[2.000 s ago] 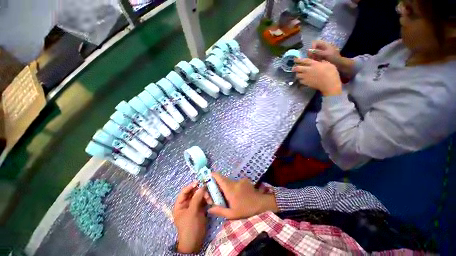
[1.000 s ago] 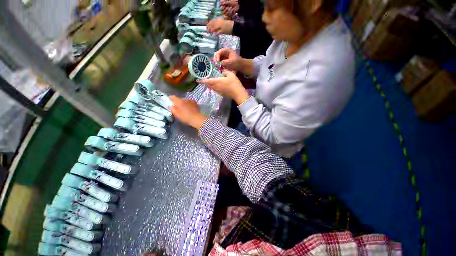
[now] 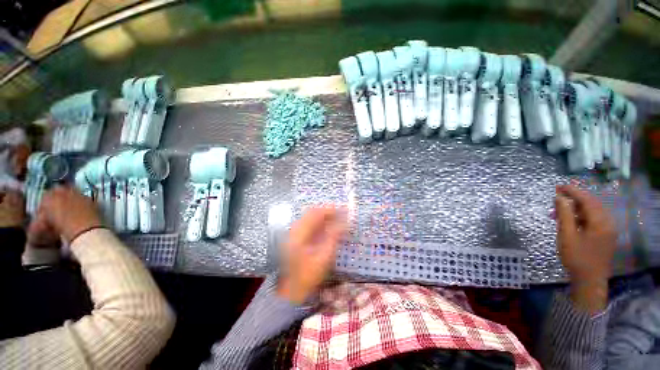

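Observation:
A long row of pale teal fan units [image 3: 434, 90] lies side by side along the far edge of the bench. A heap of small teal parts [image 3: 289, 123] lies left of this row. A pale sheet with rows of dark dots [image 3: 434, 264] lies at the near edge before my lap. My left hand [image 3: 311, 253] is blurred, over the left end of the sheet, fingers loosely apart, with nothing visible in it. My right hand [image 3: 585, 235] is raised right of the sheet, below the row's right end, fingers apart and empty.
Two fans [image 3: 210, 191] lie together left of my left hand. More grouped fans [image 3: 127, 184] lie further left, where another person's hands and cream sleeve [image 3: 123, 303] work. The green belt [image 3: 289, 50] runs behind the bench's pale rim [image 3: 239, 90].
The view has swung left, away from the neighbour in grey. My right hand has let go of the fan at the row's end and drawn back. My left hand has come into view.

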